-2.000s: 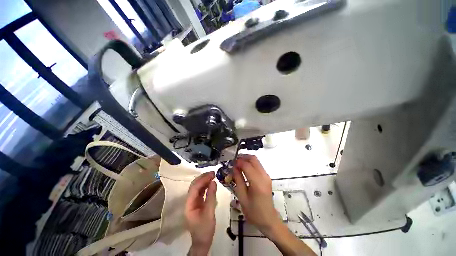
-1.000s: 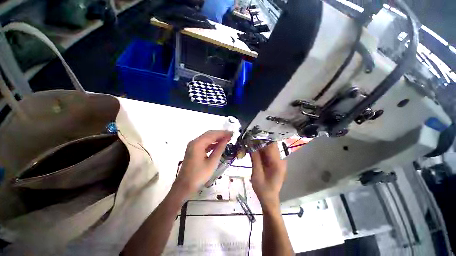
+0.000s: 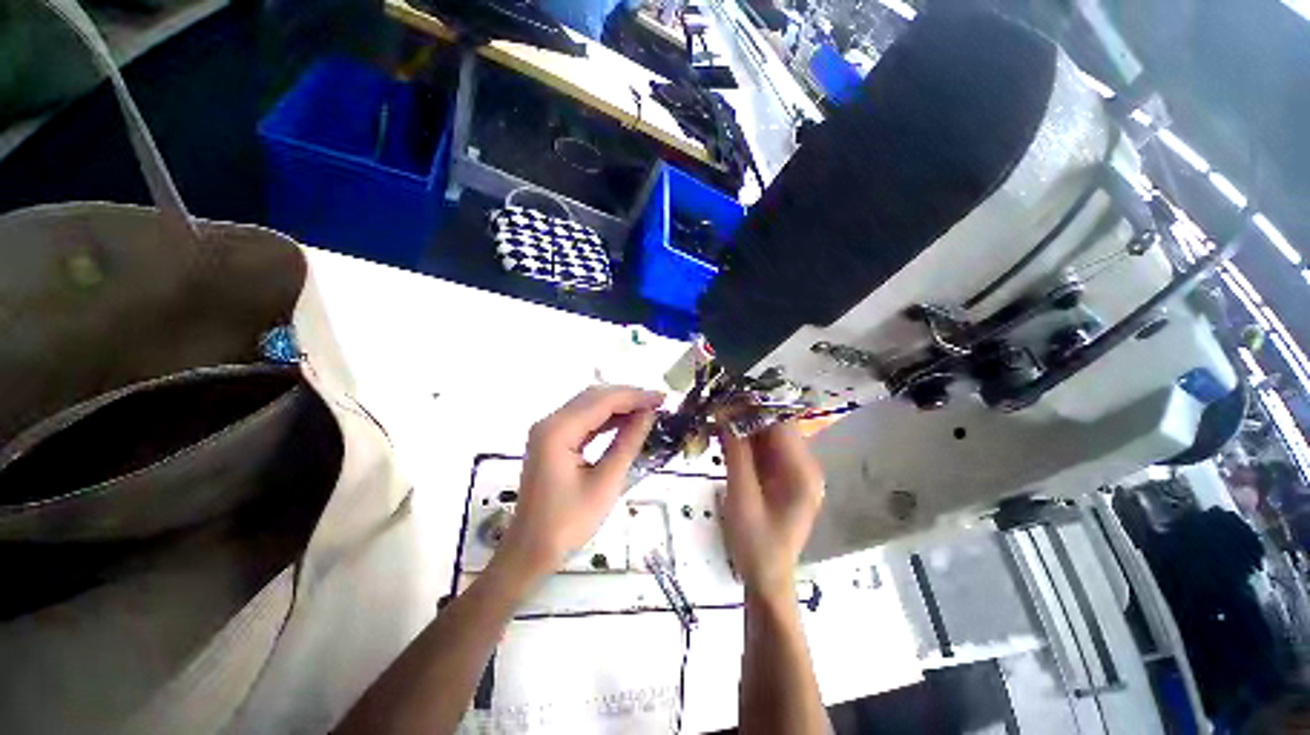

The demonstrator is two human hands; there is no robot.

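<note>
The white sewing machine head (image 3: pixel 1056 230) leans across the right. Both bare hands are at its needle area. My left hand (image 3: pixel 575 474) is left of the presser foot area (image 3: pixel 726 409), with thumb and index fingertips nearly together. My right hand (image 3: pixel 772 495) is just right of it, fingertips up against the metal parts under the head. Any thread between the fingers is too fine to see. The beige tote bag (image 3: pixel 352 474) stands open at the left, with a dark inside and a blue clip (image 3: pixel 280 345) at its rim.
Thread snips (image 3: pixel 670 589) lie on the bed cover (image 3: pixel 575 553) below my hands. The machine's thick pillar (image 3: pixel 905 495) is at the right. Beyond the white table (image 3: pixel 431 338) are blue bins (image 3: pixel 359 165), a checkered bag (image 3: pixel 550 247) and another workbench (image 3: pixel 604 89).
The view has swung from above the machine to its left end and slightly on. Both hands stay at the needle area; the left fingertips have moved close together since the first frame.
</note>
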